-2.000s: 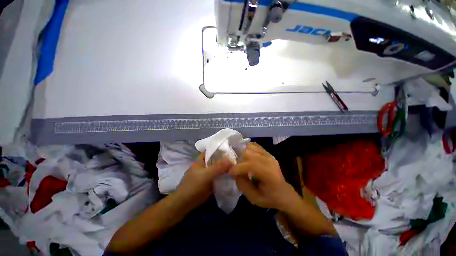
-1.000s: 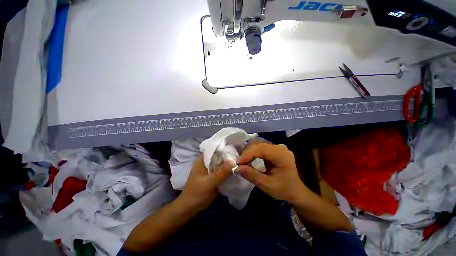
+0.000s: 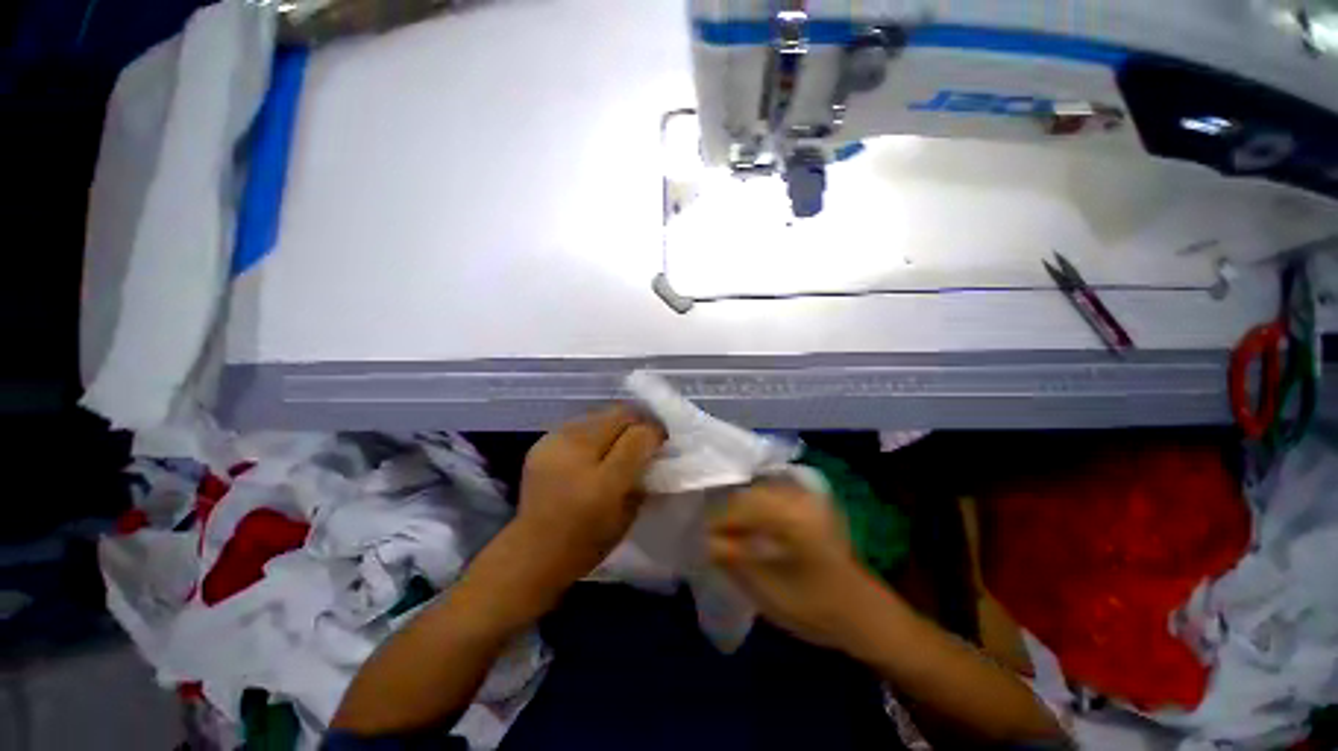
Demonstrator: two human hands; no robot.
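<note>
A white garment piece (image 3: 702,452) is spread between my hands just below the table's front edge, with a flat, pointed upper part and softer cloth hanging under it. My left hand (image 3: 590,477) grips its left side. My right hand (image 3: 778,550) is blurred at its lower right, fingers bent against the cloth; whether it holds the cloth is unclear. A green panel (image 3: 863,511) shows behind my right hand.
The sewing machine head (image 3: 925,88) stands over the back of the white table. Thread snips (image 3: 1089,304) lie right of the needle. Scissors (image 3: 1259,385) hang at the right end. White strips (image 3: 165,220) drape left, beside blue tape (image 3: 273,162). A red cloth bundle (image 3: 1108,565) lies below right.
The white piece has gone from bunched to stretched out flatter. My left hand has turned and risen, and my right hand has lowered. Green cloth now shows. The camera view has shifted.
</note>
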